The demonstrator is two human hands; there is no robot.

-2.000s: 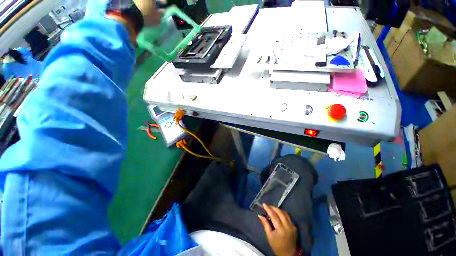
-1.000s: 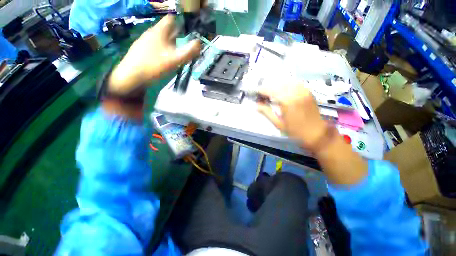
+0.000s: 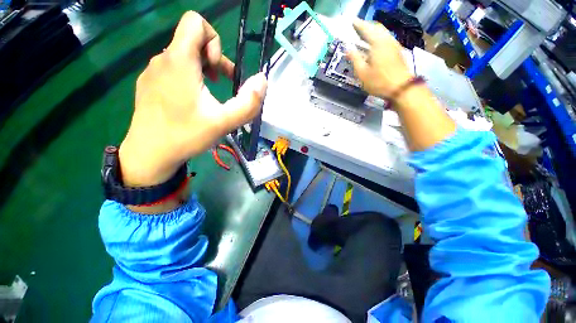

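Observation:
My left hand (image 3: 183,104), with a black-strapped watch, is raised at the upper left, thumb and fingers around a long narrow black frame (image 3: 252,66) seen almost edge-on. My right hand (image 3: 382,66) is over the right side of the dark fixture (image 3: 344,91), thumb and forefinger apart. I see nothing held in it; any touch is unclear. A silver-grey frame (image 3: 339,68) shows in the fixture. A pale teal open frame (image 3: 294,55) stands tilted at the fixture's left.
The white machine top (image 3: 284,113) surrounds the fixture. A grey-white box (image 3: 264,167) with orange cables (image 3: 282,161) and red-handled pliers (image 3: 221,157) lie on the green surface (image 3: 208,240). Blue shelving (image 3: 489,53) is at the upper right.
The thin frame seen earlier on my lap is gone from there. My right hand has moved from the lap to the fixture. My left hand now shows clearly with the black frame.

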